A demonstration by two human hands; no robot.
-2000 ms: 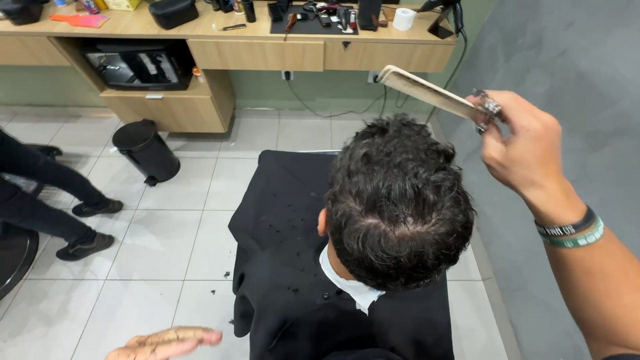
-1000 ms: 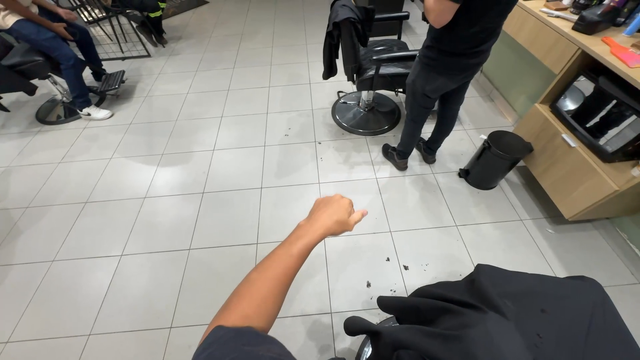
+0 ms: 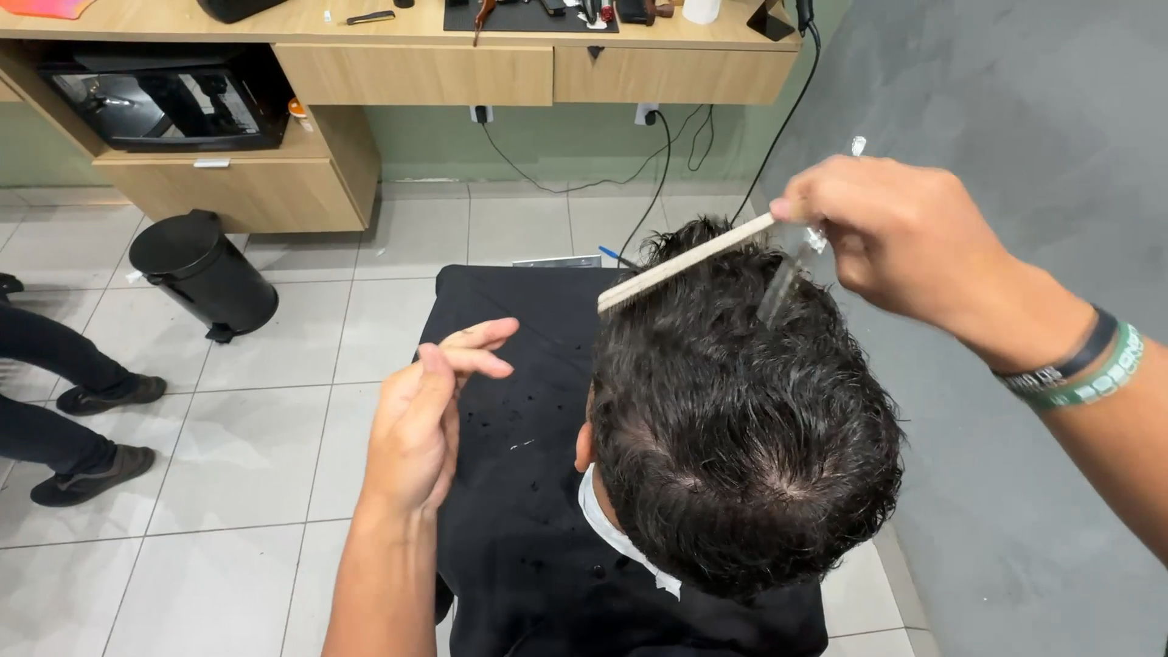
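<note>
My right hand [image 3: 885,237] grips a light-coloured comb [image 3: 686,263], whose teeth lie at the hair on top of a seated person's head [image 3: 739,438]. Scissors [image 3: 787,285], blurred, are in the same hand, with their blades pointing down over the hair. To the left of the head, my left hand [image 3: 429,411] is raised, fingers apart, holding nothing. A black cape [image 3: 520,511] with hair clippings on it covers the seated person, and a white neck strip [image 3: 607,525] circles the neck.
A wooden counter [image 3: 411,73] with tools on it runs along the far wall. Cords [image 3: 662,182] hang beneath. A black pedal bin [image 3: 205,274] stands on the tiled floor at left, near another person's legs [image 3: 64,365]. A grey wall [image 3: 1004,119] is on the right.
The view swung left over the floor and back. My right hand has lowered the comb from above the head to the hair. My left hand, low at the edge two seconds ago, is raised beside the head.
</note>
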